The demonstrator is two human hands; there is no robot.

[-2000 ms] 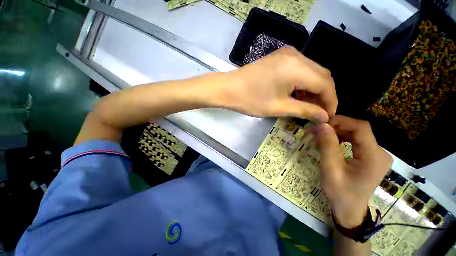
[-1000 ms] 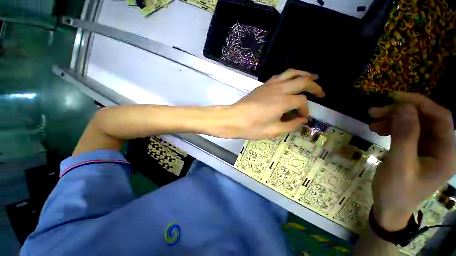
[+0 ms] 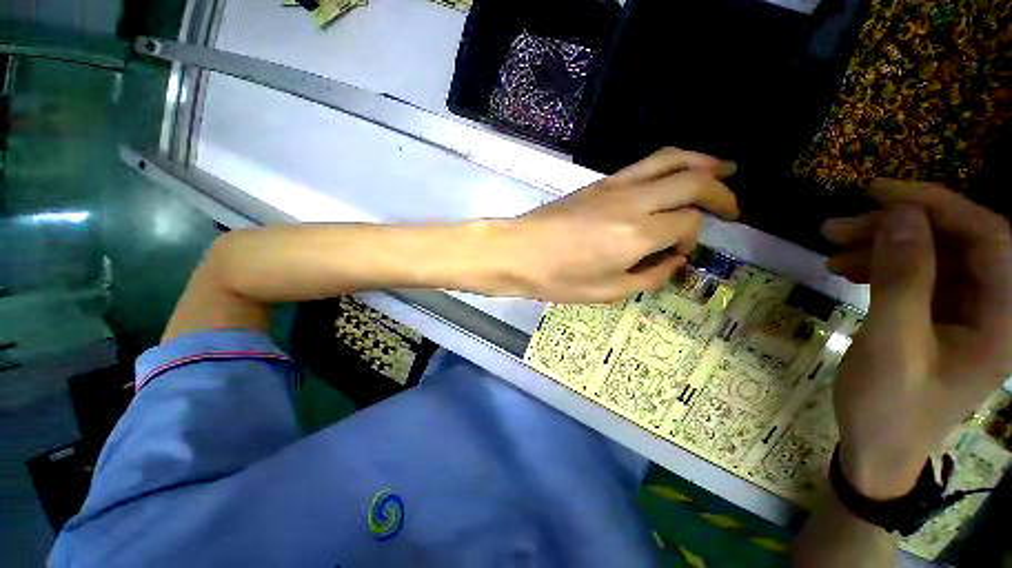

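Pale yellow circuit boards [image 3: 688,383] lie joined in a row, with dark and shiny parts along their far end. My bare left hand [image 3: 621,233] is over the far left part of the boards, fingers apart, with no part seen in it. My right hand [image 3: 927,322] is over the right part of the boards, palm inward, fingers curled; whether a tiny part is between its fingertips cannot be told. It wears a dark wrist strap [image 3: 888,499] with a thin cord and hides the boards beneath it.
Metal rails [image 3: 433,131] run before and behind the boards. Behind are a small-parts bin [image 3: 472,83] of thin leaded pieces, a dark middle bin [image 3: 694,94], and a large bin of orange-yellow coils [image 3: 927,100]. A container of boards [image 3: 377,342] sits below the front rail.
My hands, fingertips together two seconds ago, are now apart, the right one farther right. Over the last second they have barely moved. The bins and boards have shifted in view.
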